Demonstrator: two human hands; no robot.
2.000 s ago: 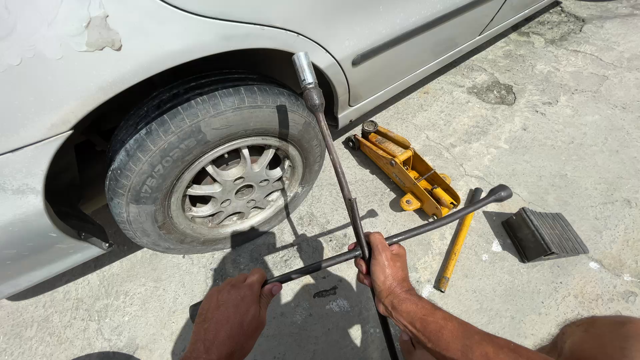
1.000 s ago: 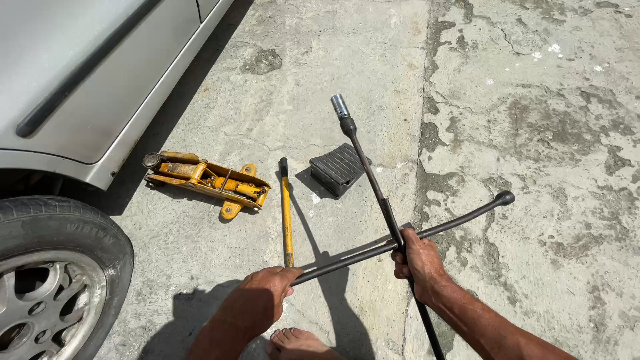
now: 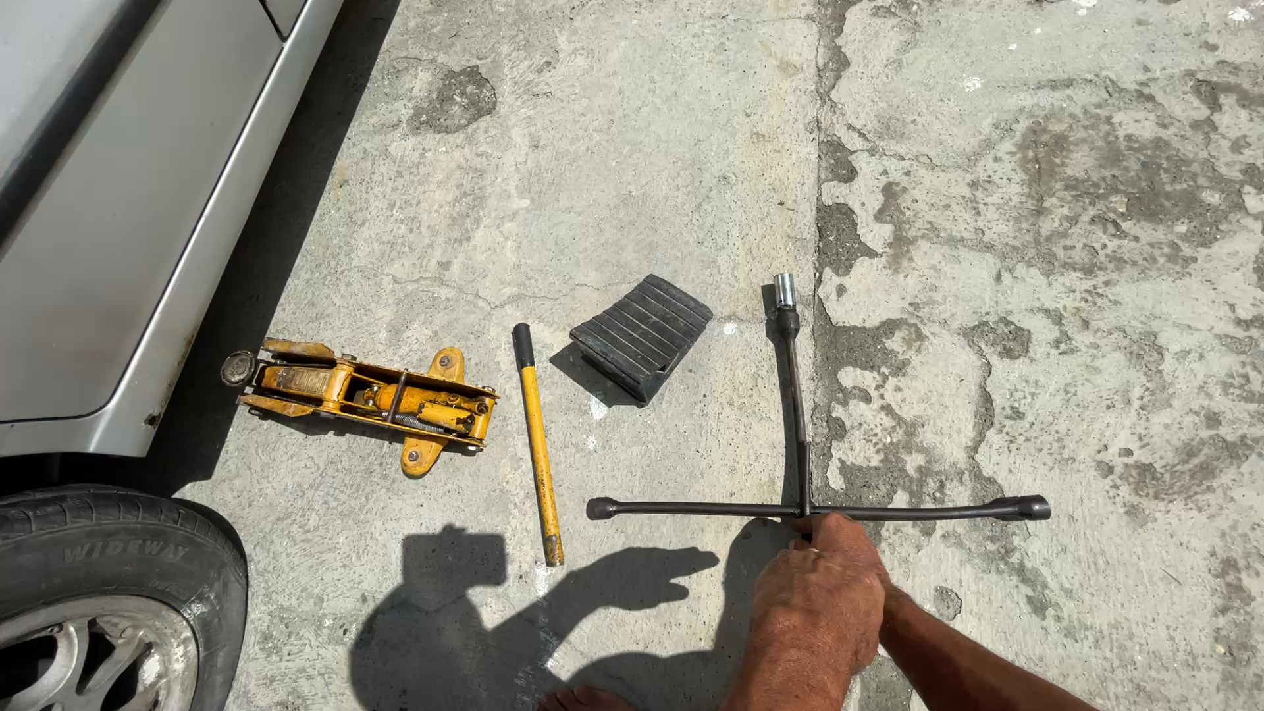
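Observation:
A four-way lug wrench (image 3: 806, 464), dark steel with a chrome socket at its upper end, lies flat on or just above the concrete, its shadow close beside it. My right hand (image 3: 841, 538) grips it just below the crossing and is partly covered. Over it or right next to it is my left hand (image 3: 815, 602), back up; its fingers are hidden, so its hold cannot be told. The wrench's lower arm is hidden by the hands. To the left are a black ribbed wheel chock (image 3: 644, 331), a yellow jack handle (image 3: 538, 454) with a black end, and a yellow floor jack (image 3: 375, 400).
A silver car's door and sill (image 3: 168, 247) fill the upper left. Its tyre (image 3: 212, 583) on a spoked wheel stands at the lower left. Bare toes (image 3: 588, 699) show at the bottom edge. Cracked, patchy concrete (image 3: 1066, 296) runs to the right.
My view has swung right, away from the wheel. The lug wrench has gone down close to the ground. My left hand has left the wrench's left arm and come over beside my right.

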